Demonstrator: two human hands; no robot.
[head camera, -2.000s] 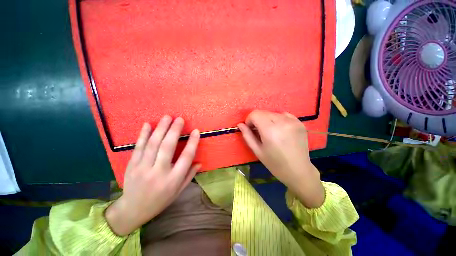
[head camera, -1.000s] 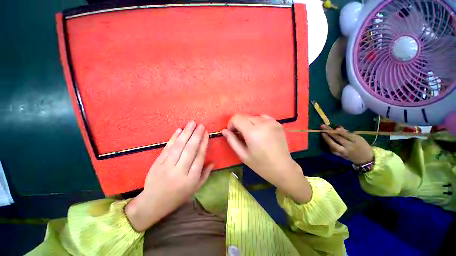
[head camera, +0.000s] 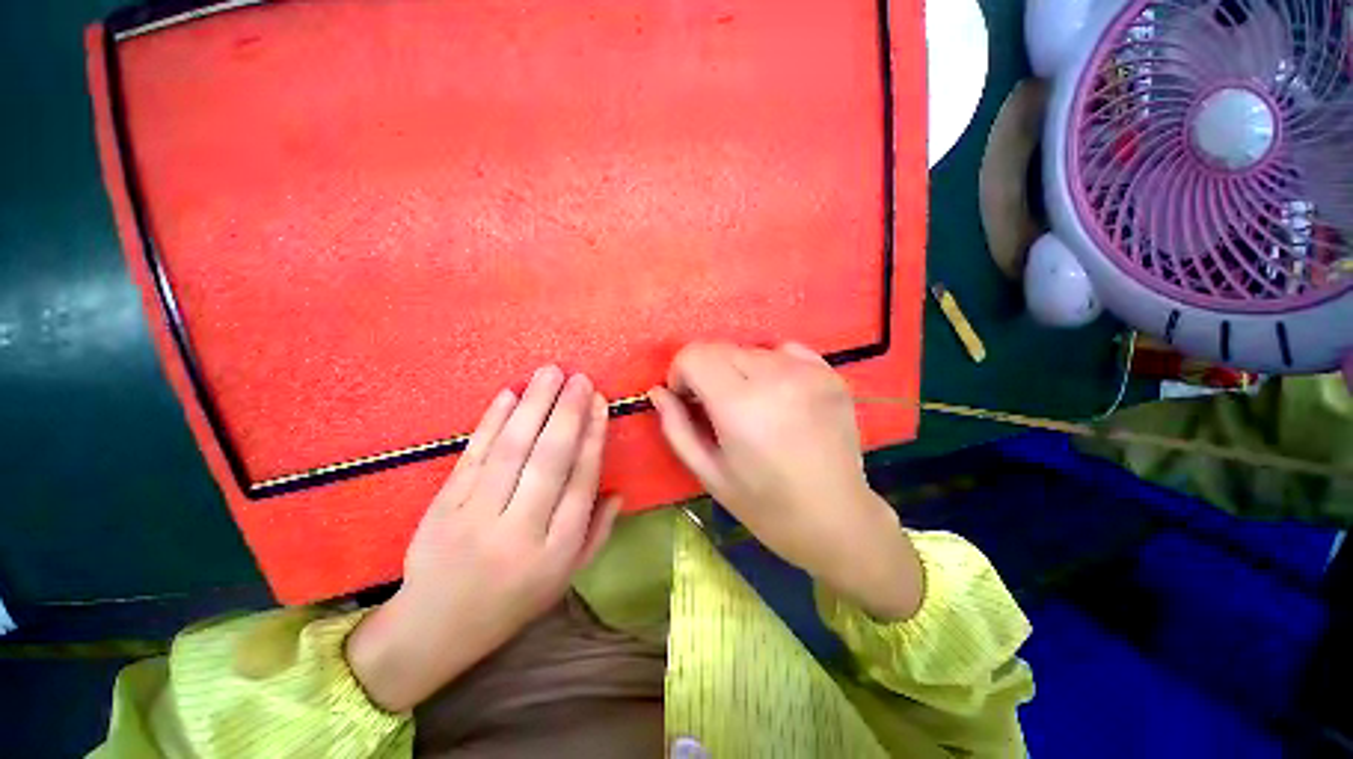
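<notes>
A thin black rectangular frame (head camera: 887, 193) lies on the red foam pad (head camera: 505, 223). A narrow tan adhesive strip (head camera: 987, 415) comes in from the right and passes under my right hand; a pale line of it lies along the near side of the frame, left of my left hand. My left hand (head camera: 505, 519) lies flat, fingers together, pressing on the near side of the frame. My right hand (head camera: 779, 445) pinches the strip at the near side, just right of my left hand. Its fingertips are partly hidden.
A white and pink fan (head camera: 1235, 131) stands at the right. A brown disc (head camera: 1012, 178) is partly under it, with a white disc (head camera: 954, 74) beside the pad. A yellow cutter (head camera: 960, 323) lies right of the pad. A yellow-green sleeve (head camera: 1261, 445) shows at the far right.
My left hand has moved right along the near side since the oldest frame. Another person's hand, seen near the cutter one second ago, is gone. The view has shifted.
</notes>
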